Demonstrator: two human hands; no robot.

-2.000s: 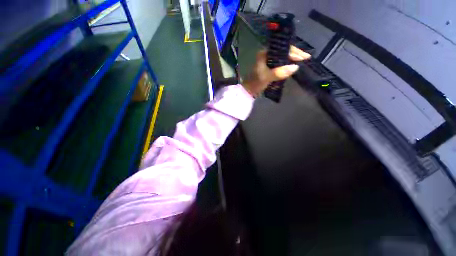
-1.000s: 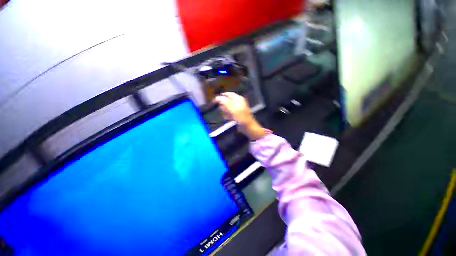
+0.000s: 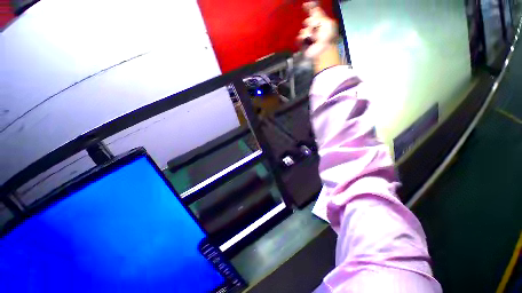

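Note:
My right hand [image 3: 319, 33] is raised at the top, blurred, its fingers bent beside the upper left edge of a television with a pale, lit screen [image 3: 409, 63]. I cannot tell whether it holds anything. The pink sleeve hides part of that television's left side. A dark strip label [image 3: 416, 130] sits at its lower left corner. A television with a blue screen [image 3: 114, 229] stands at the lower left. A white sheet [image 3: 321, 207] shows partly behind the sleeve. My left hand is out of view.
The dark conveyor [image 3: 286, 260] runs along the televisions, with a metal edge rail [image 3: 452, 163] at the right. Black frames with white bars and a device with a blue light [image 3: 259, 91] are behind. A red panel [image 3: 257, 31] is above. Green floor [image 3: 481, 229] lies right.
The view has swung from the dark television and blue rack to the lit screens. The hand with a black remote is gone from view. Since the second frame, my right hand has moved up and right.

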